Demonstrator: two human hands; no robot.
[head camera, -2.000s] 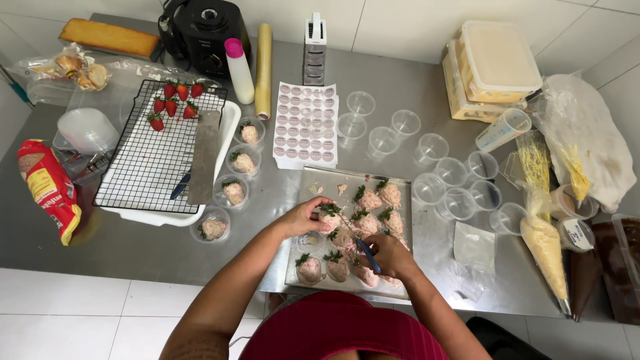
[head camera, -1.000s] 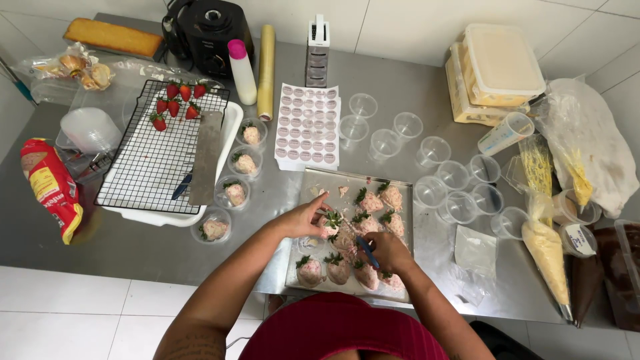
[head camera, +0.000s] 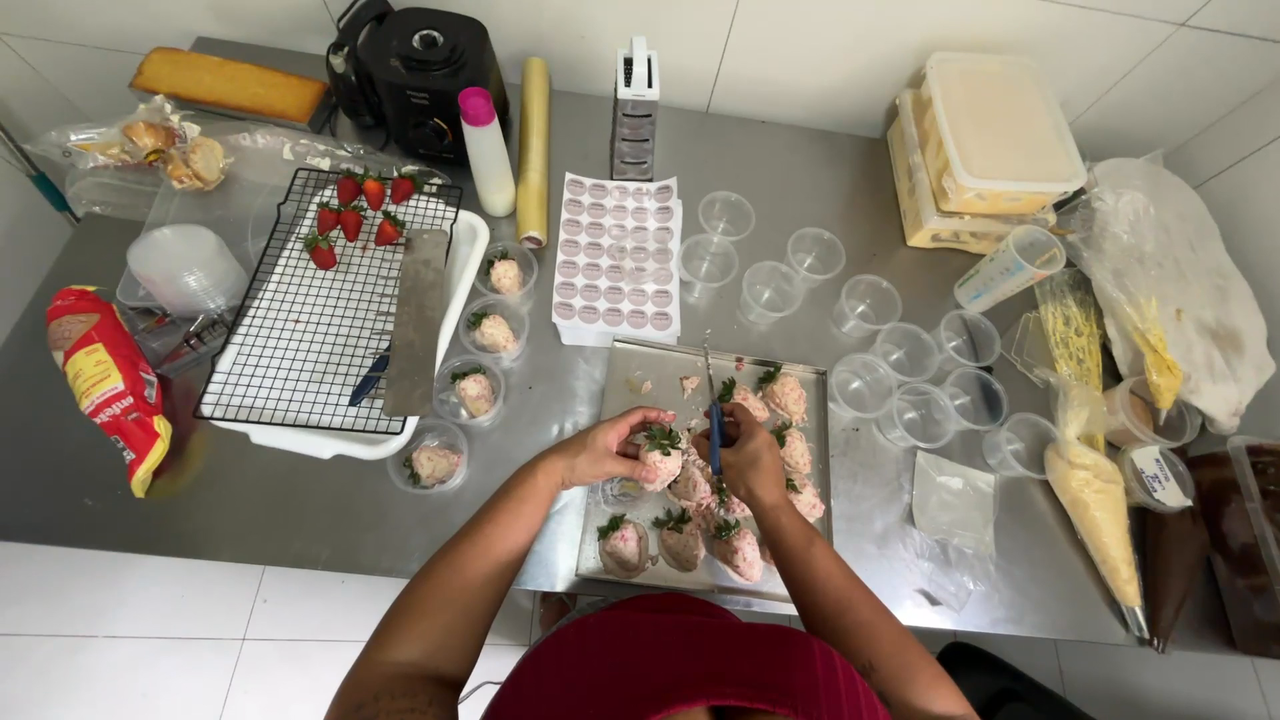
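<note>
Above the left part of a metal tray (head camera: 822, 430), my left hand (head camera: 615, 448) holds a coated strawberry (head camera: 661, 466) with its green leaves up. Close to its right, my right hand (head camera: 745, 455) grips the blue handle of a knife (head camera: 715, 425), whose thin serrated blade points away from me. Several more coated strawberries (head camera: 623, 548) lie on the tray, some partly hidden under my hands. Clear cups (head camera: 436, 456) with one coated strawberry each stand in a column left of the tray.
Empty clear cups (head camera: 770, 292) stand behind and right of the tray. At left, fresh strawberries (head camera: 350, 222) and a wide metal spatula (head camera: 415, 325) lie on a black wire rack (head camera: 300, 325). A sticker sheet (head camera: 617, 255) lies behind the tray; filled piping bags (head camera: 1095, 510) are at right.
The strawberry in my left hand has come away from the others and is held upright. My right hand has turned the knife so that its blade points away from me.
</note>
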